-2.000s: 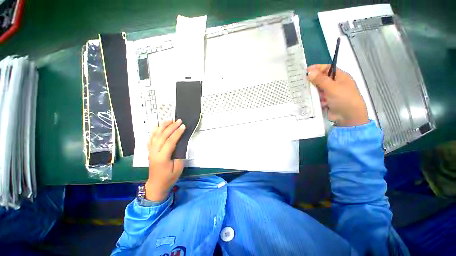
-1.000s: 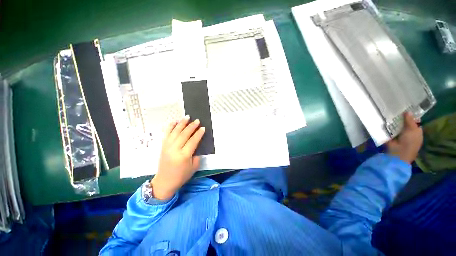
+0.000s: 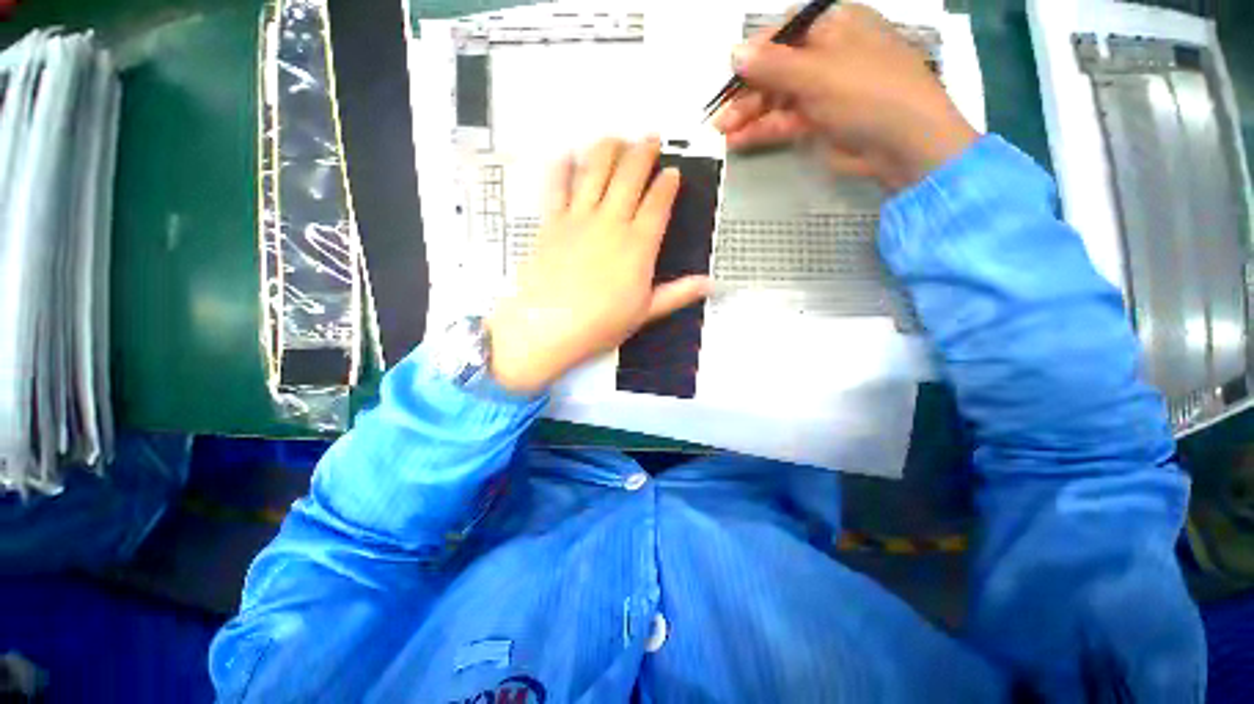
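Note:
The silver-grey laptop bottom cover [image 3: 805, 248] lies on white paper in front of me. A black adhesive strip [image 3: 660, 360] on white backing paper [image 3: 681, 69] lies across it. My left hand [image 3: 598, 261] rests flat on the strip, fingers spread, pressing it down. A small black adhesive piece [image 3: 675, 143] sits on the backing just above the strip's top end. My right hand [image 3: 832, 96] holds the black tweezers [image 3: 770, 58] like a pen. Their tips are above the backing, a little up and right of the small piece. The hand hides the cover's upper right part.
Left of the cover lie another matte black strip [image 3: 376, 179] and a shiny film-covered strip [image 3: 314, 206]. A stack of covers with paper [image 3: 52, 261] is at the far left. Another cover [image 3: 1176, 220] on white paper is at the right edge. Green bench top [image 3: 186, 275] shows between them.
My right hand has left the right-hand cover and come over the middle cover with the tweezers. My left hand has moved up the strip. The view has shifted.

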